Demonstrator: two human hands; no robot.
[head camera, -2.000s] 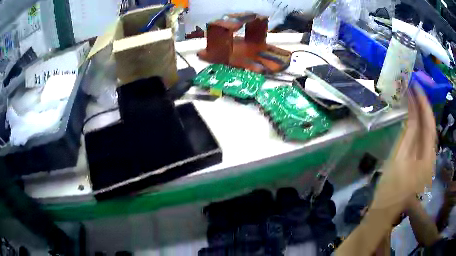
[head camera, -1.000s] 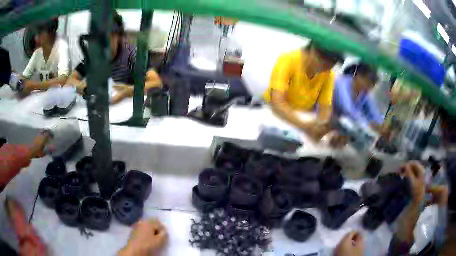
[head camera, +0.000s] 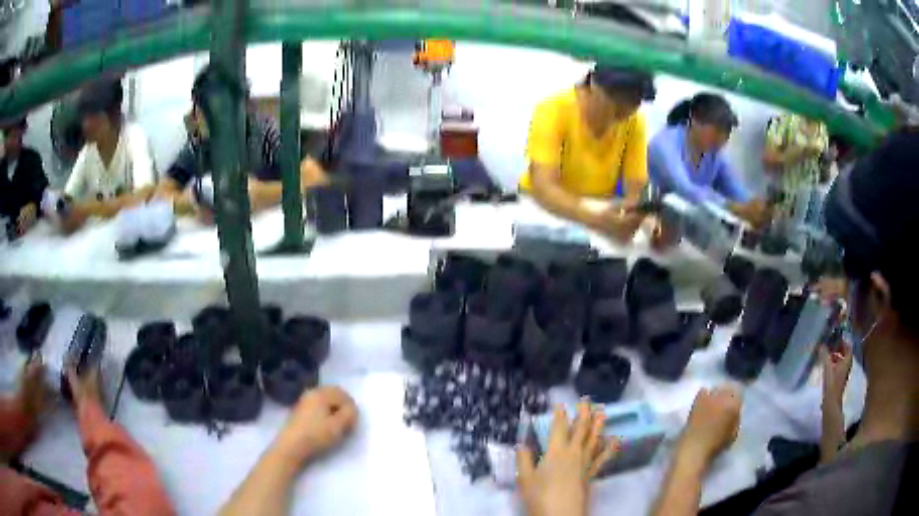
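My left hand (head camera: 320, 418) is closed in a fist over the white bench; nothing shows in it. Two more hands are at centre right, and which is my right hand is unclear. One hand (head camera: 569, 448), fingers spread, lies on a grey carton (head camera: 637, 433) that lies on its side. The other (head camera: 713, 421) is a fist to its right, its inside hidden. A loose pile of small dark parts (head camera: 469, 398) lies left of the carton. Stacked black housings (head camera: 544, 312) stand behind.
More black housings (head camera: 232, 388) surround a green post (head camera: 234, 202) at left. A green rail (head camera: 453, 25) crosses overhead. A neighbour in a dark cap (head camera: 877, 212) is close at right; pink sleeves (head camera: 121, 469) reach in at left. Several people work opposite.
The view has turned from the shelf down to the bench, then tilted lower. The spread hand and the carton under it have come in at centre right. Both fists keep their places on the bench.
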